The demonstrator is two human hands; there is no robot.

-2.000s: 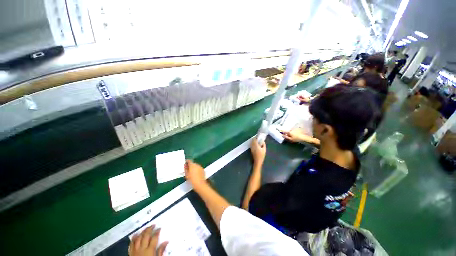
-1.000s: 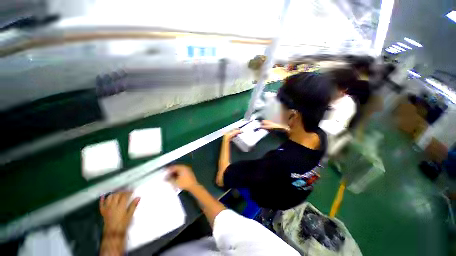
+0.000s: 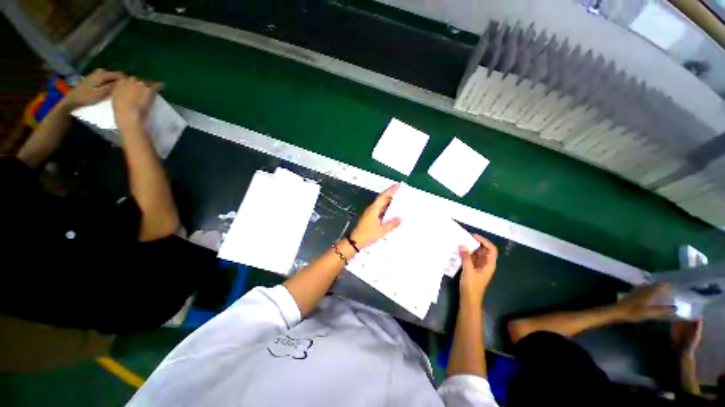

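Observation:
The label sheet (image 3: 405, 258), white with rows of faint small print, lies tilted on the dark worktop in front of me, with more sheet edges showing at its right. My left hand (image 3: 374, 224) holds its upper left edge, thumb on top. My right hand (image 3: 478, 261) has its fingertips closed on its right edge; whether a small label is between them I cannot tell. Two white product boxes, one at left (image 3: 401, 147) and one at right (image 3: 459, 168), lie side by side on the green belt just beyond the metal rail.
A stack of blank white sheets (image 3: 273, 221) lies left of the label sheet. The pale metal rail (image 3: 525, 234) edges the green belt (image 3: 318, 123). A row of grey-white boxes (image 3: 548, 119) stands behind it. A neighbour's hands hold a white block (image 3: 163, 125) at left; another person's hands show at right.
The view has swung from the right neighbour to the worktop and left neighbour. My right hand has gone from beside a belt box to the label sheet's right edge. My left hand stays at the sheet.

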